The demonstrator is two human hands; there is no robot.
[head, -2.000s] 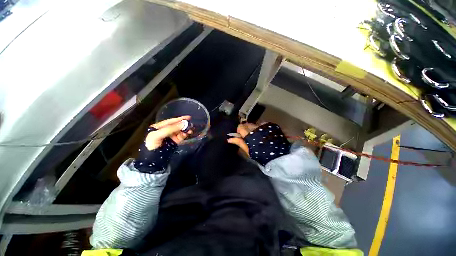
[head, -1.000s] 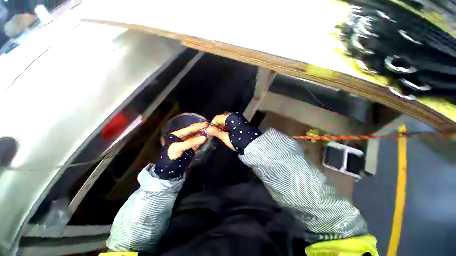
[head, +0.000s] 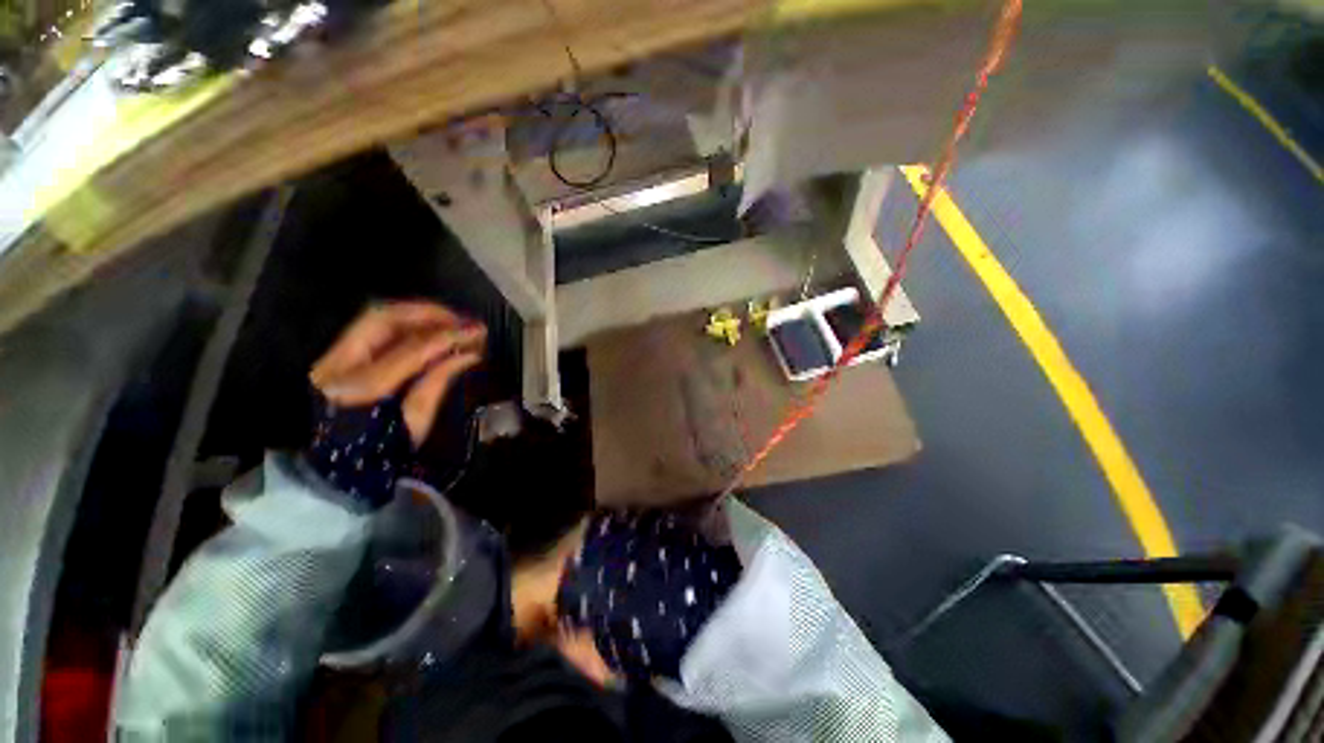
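My left hand (head: 399, 353) is at the left, above the bin, with its fingers bent towards the thumb; it is blurred and I cannot tell if it holds something small. My right hand (head: 549, 598) is low over my lap, blurred and partly hidden by its dark spotted cuff; I cannot see what is in it. An orange-red cord (head: 941, 182) runs taut from beside my right cuff up to the top edge. The round bin (head: 453, 549) with a pale rim stands below my left wrist.
The table's wooden edge (head: 421, 90) crosses the top left, with silver rings (head: 160, 61) at the corner. Below are a table leg (head: 539, 341), a foot pedal (head: 828, 337) on a brown board (head: 654, 421), and a dark-framed object (head: 1234, 624) at the lower right.
The view has swung right and down. My hands, together a second ago, are now apart, the right one lower over my lap. The cord now slants steeply upward.
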